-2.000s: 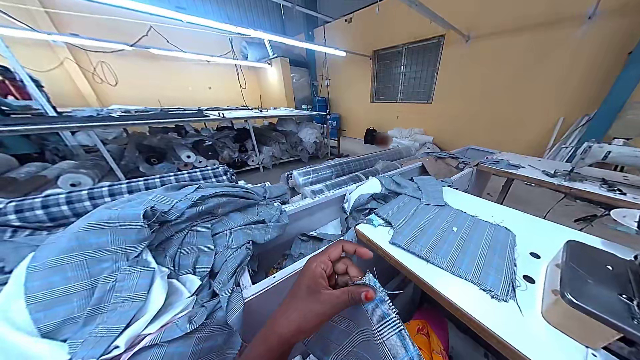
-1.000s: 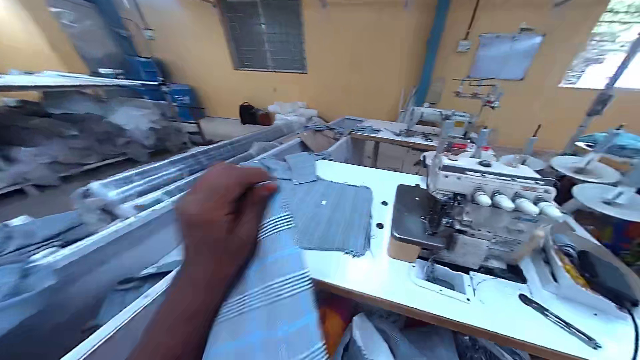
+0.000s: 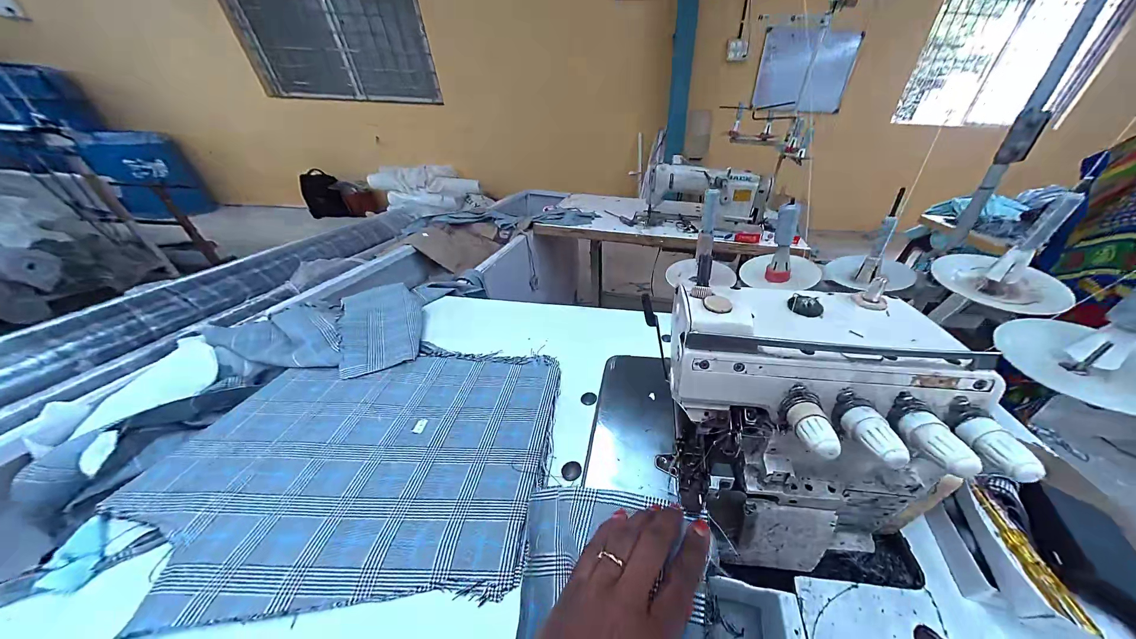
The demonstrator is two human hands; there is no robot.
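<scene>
My left hand (image 3: 626,572), with a ring and red nails, is at the bottom centre. Its fingers are close together on a small blue-grey checked cloth piece (image 3: 577,519), at the cloth's right edge by the needle area of an overlock sewing machine (image 3: 834,390). The underside of the fingers is hidden. A flat stack of larger checked cloth pieces (image 3: 373,479) with frayed edges lies on the white machine table (image 3: 550,324), left of the hand. A smaller folded piece (image 3: 382,330) rests on its far edge. My right hand is out of view.
Four white tension knobs (image 3: 861,430) stick out of the machine's front. Thread stands with white discs (image 3: 1003,282) are behind it and to the right. Offcuts (image 3: 213,373) lie along the table's left side. A second sewing machine (image 3: 706,191) stands further back.
My left hand has gone from holding the cloth piece up in the air to resting low with it beside the overlock machine's needle area. The view has swung right.
</scene>
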